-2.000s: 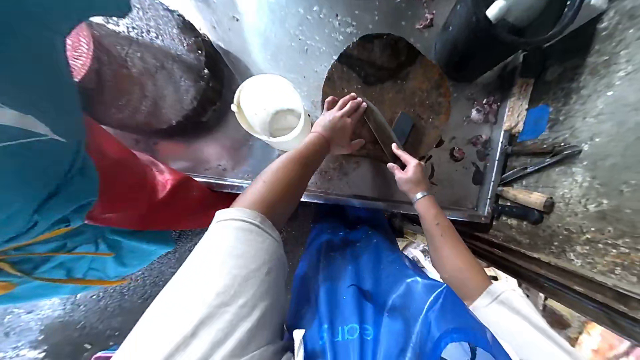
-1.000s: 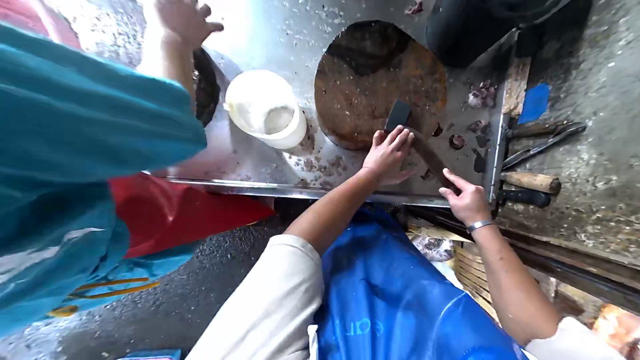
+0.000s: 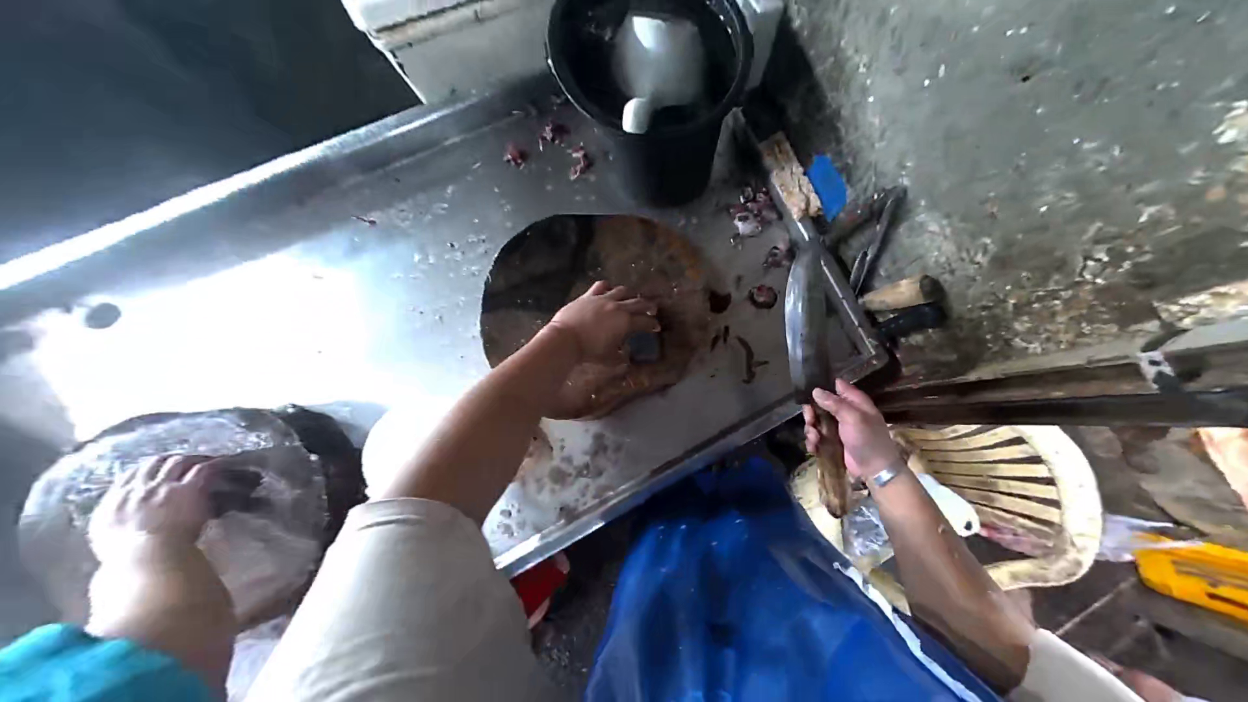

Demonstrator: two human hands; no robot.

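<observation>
My right hand (image 3: 850,429) is closed on the wooden handle of a large curved-bladed knife (image 3: 805,317), whose blade points up the view over the metal table's right rim. My left hand (image 3: 606,324) lies over a round wooden chopping block (image 3: 575,390), with its fingers at a small dark rectangular block (image 3: 643,347). Whether those fingers grip the small block or only touch it, I cannot tell. Scraps of flesh (image 3: 762,296) lie to the right of the chopping block.
A black bucket (image 3: 671,161) holding a white scoop stands behind the chopping block. Wooden- and black-handled tools (image 3: 902,292) lie beyond the right rim. At lower left, another person's hand (image 3: 156,497) rests on a second round block (image 3: 292,526). A slatted chair (image 3: 1063,487) stands at lower right.
The knife has moved away from my left hand and is now held by my right hand alone, past the table's right edge. My left hand is back over the chopping block. The view has turned.
</observation>
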